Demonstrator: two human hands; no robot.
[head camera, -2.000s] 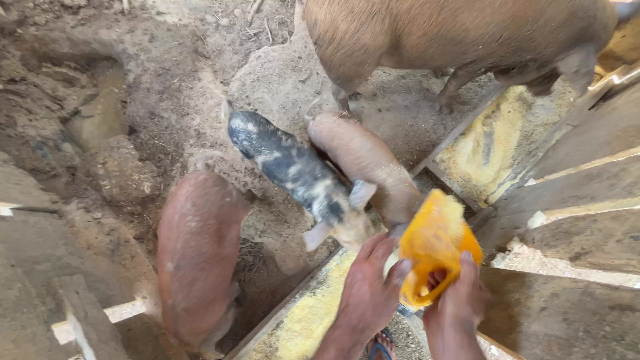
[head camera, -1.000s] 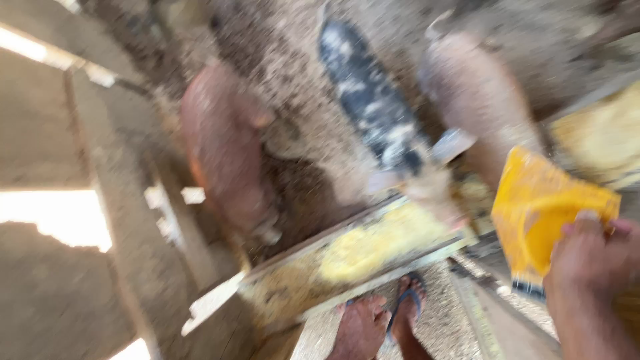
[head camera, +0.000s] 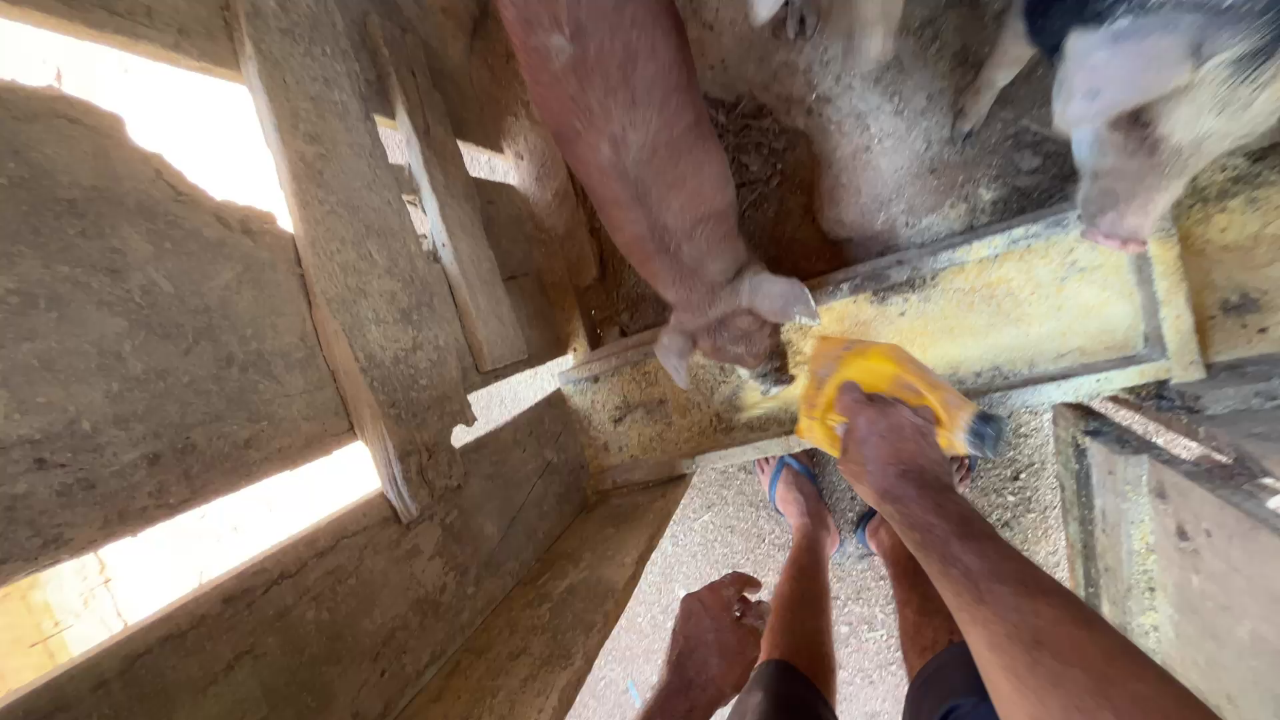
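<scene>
My right hand (head camera: 895, 440) grips a yellow plastic scoop (head camera: 870, 375), apparently cut from a jug with a dark cap, tilted over the near side of a wooden feed trough (head camera: 750, 452). Yellow meal (head camera: 1040, 300) covers much of the trough floor. Just left of the scoop, a reddish-brown pig (head camera: 640, 150) has its snout down in the trough, where some meal looks blurred as if falling. My left hand (head camera: 715, 635) hangs low beside my left leg, holding nothing, its fingers loosely curled and apart. At the upper right a spotted pig (head camera: 1150, 130) holds its snout above the trough's edge.
Rough wooden boards (head camera: 350, 250) with bright gaps form the pen wall on the left. A wooden panel (head camera: 1170, 530) stands at the lower right. My feet in blue flip-flops (head camera: 795, 490) are on gritty ground close to the trough's near edge.
Two seconds ago both hands were at the scoop; now only my right hand holds it. The reddish-brown pig has put its head into the trough. The view has shifted left along the trough.
</scene>
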